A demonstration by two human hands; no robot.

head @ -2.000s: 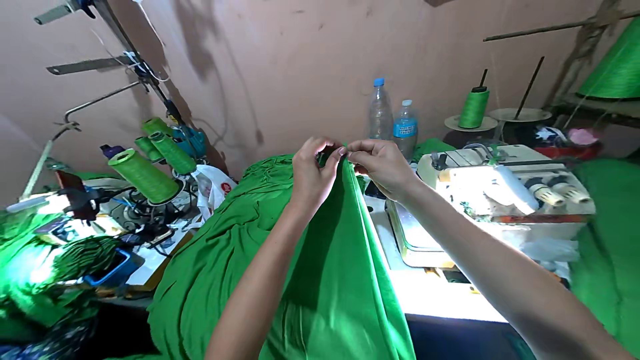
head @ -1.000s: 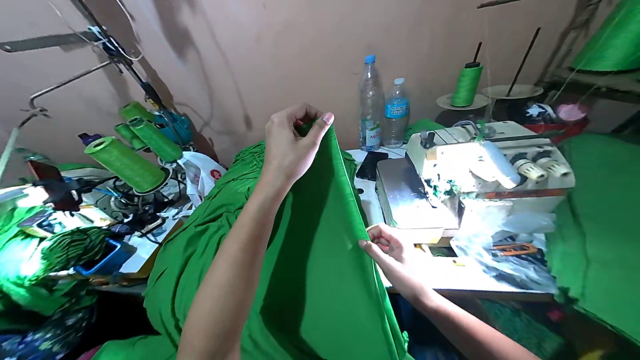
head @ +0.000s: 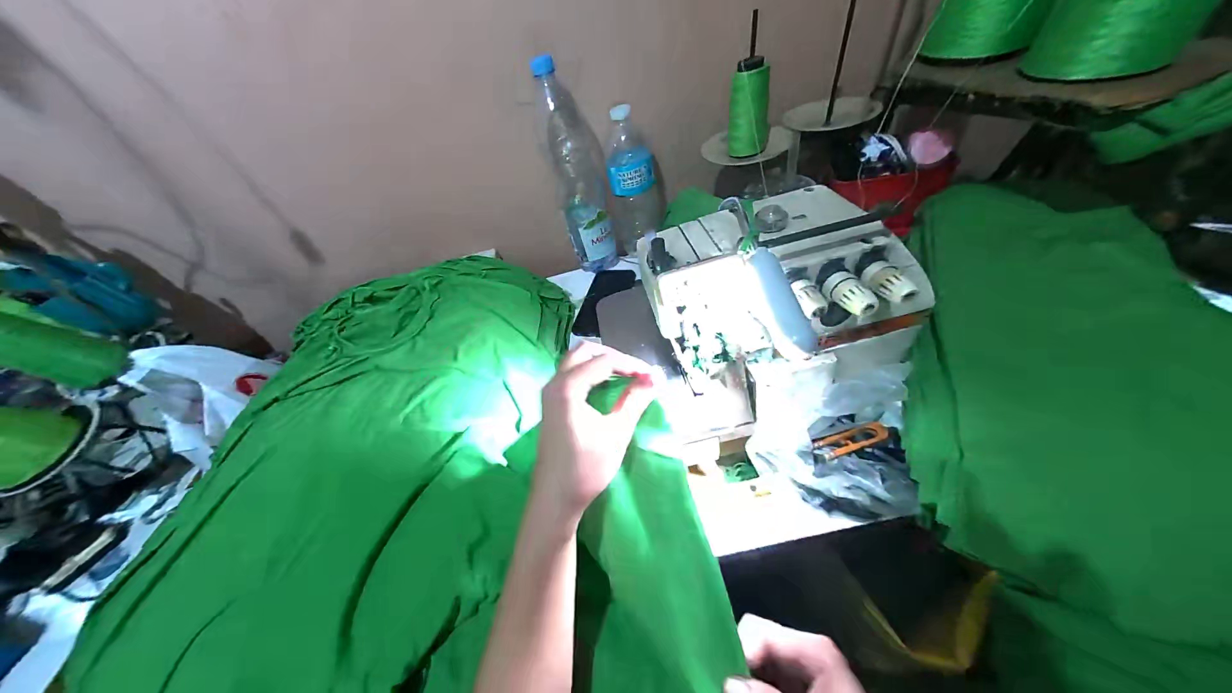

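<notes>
My left hand pinches the upper end of a green fabric panel between thumb and fingers, just left of the sewing machine's needle area. The panel hangs down toward me from there. At the bottom edge of the view my right hand grips the panel's right edge, lower down; part of that hand is cut off. A large heap of green fabric lies to the left of the panel. The white overlock sewing machine stands beyond my hands, brightly lit, with tension dials on its right side.
Two plastic bottles stand by the wall, near a dark phone. A green thread cone sits behind the machine. Orange-handled thread snips lie on a plastic bag. More green fabric is stacked at right, and thread cones fill the left edge.
My left hand has come down from its raised position by the wall, still pinching the fabric. My right hand has moved down along the panel's edge to the bottom. The view has shifted right.
</notes>
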